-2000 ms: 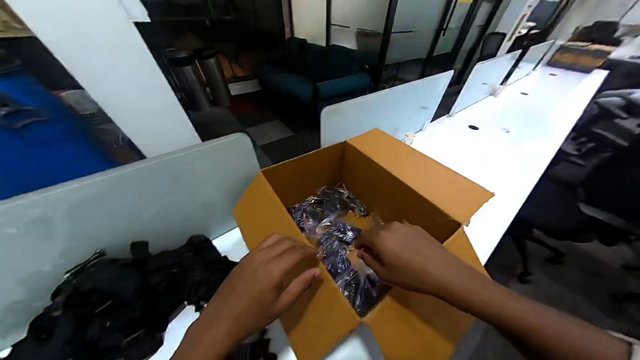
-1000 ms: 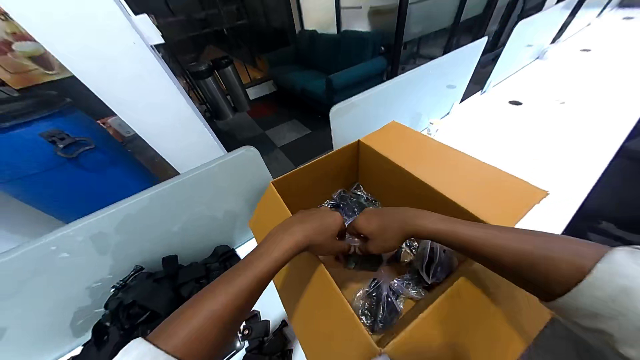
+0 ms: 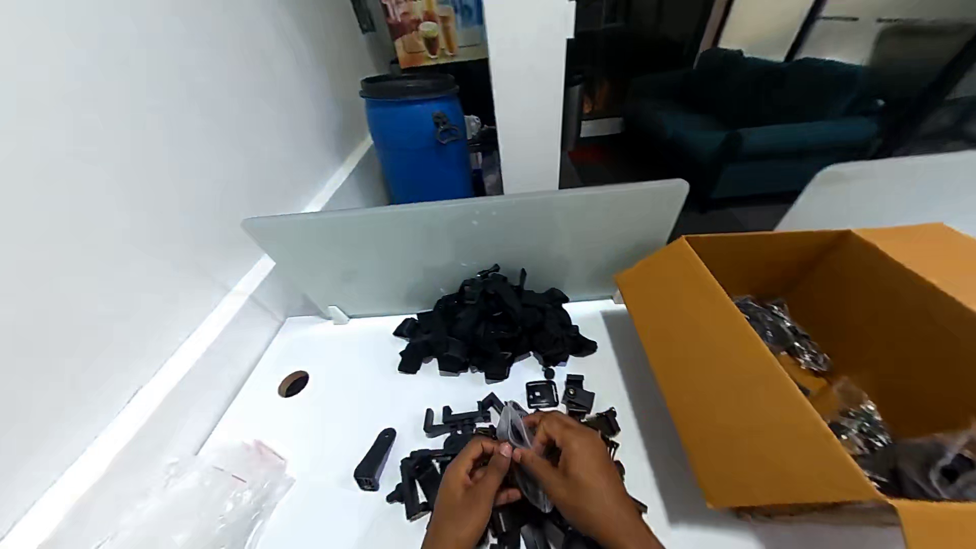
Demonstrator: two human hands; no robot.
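Observation:
A clear plastic bag is pinched between my left hand and my right hand; what it holds is hard to tell. Under and around both hands lie black plastic mounts and brackets, partly hidden by them. Left of these, a black plastic handle-like part lies alone. A small square black plate rests just beyond my hands. Farther back is a heap of black straps. To the right, an open cardboard box contains bagged parts.
Empty clear plastic bags lie at the desk's left front. The desk has a round cable hole. A frosted divider runs along its back, and a white wall stands at left. Beyond are a blue drum and a sofa.
Both hands have come out of the cardboard box and are now over the black parts on the desk, with a clear bag between them. The view has swung left.

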